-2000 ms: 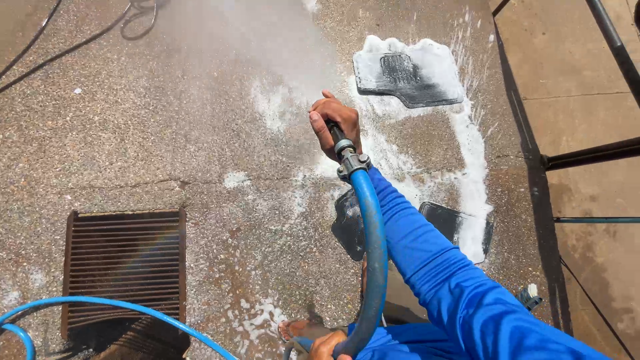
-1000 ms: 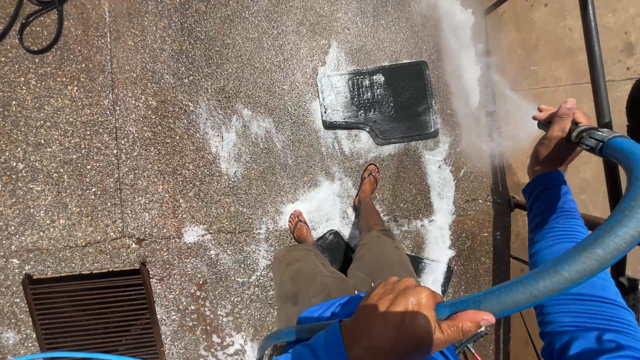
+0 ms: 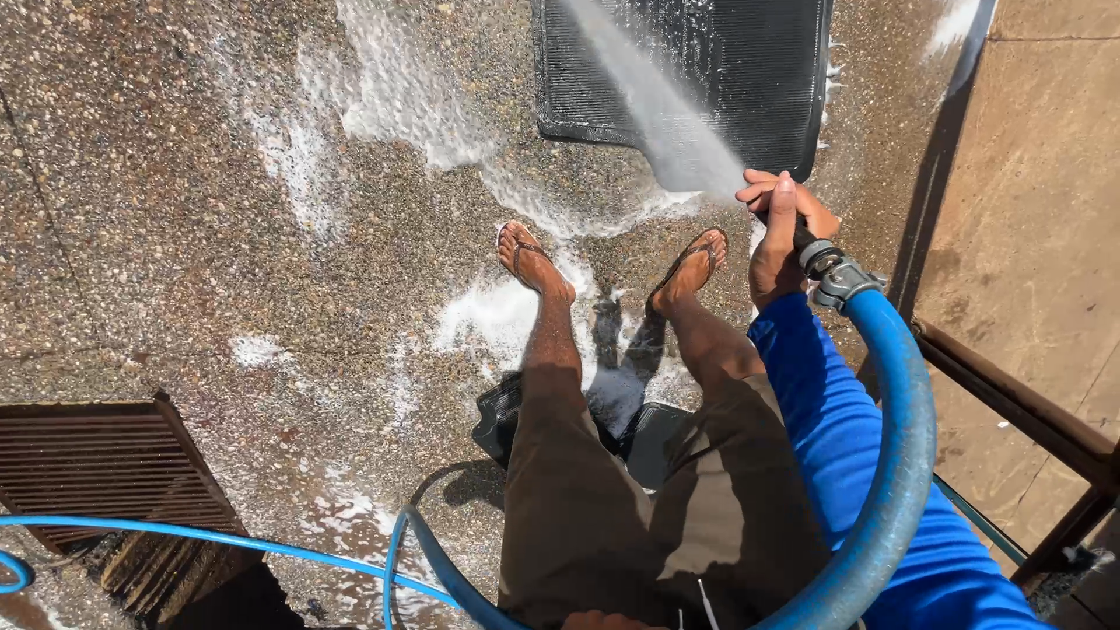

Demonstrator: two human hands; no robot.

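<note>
My right hand (image 3: 786, 229) grips the dark nozzle of the blue hose (image 3: 906, 420), just ahead of its metal coupling (image 3: 838, 273). A white spray leaves the nozzle toward the upper left and crosses the black ribbed rubber floor mat (image 3: 744, 87) on the ground. Only the top of my left hand (image 3: 608, 621) shows at the bottom edge, near the hose; what it holds is hidden. Two more dark mats lie by my legs, one at the left (image 3: 497, 418) and one between them (image 3: 654, 437), both partly covered by my shorts.
White foam (image 3: 411, 105) streaks the wet pebbled ground around my sandalled feet. A rusty metal drain grate (image 3: 105, 459) is at the lower left, with a thin blue hose (image 3: 289, 549) running past it. A brown metal rail (image 3: 1015, 394) stands at the right beside tan paving.
The spray pointed up beside the rail and now crosses the large mat. That mat carried foam on its left part and now shows mostly black. My left hand has dropped almost out of view.
</note>
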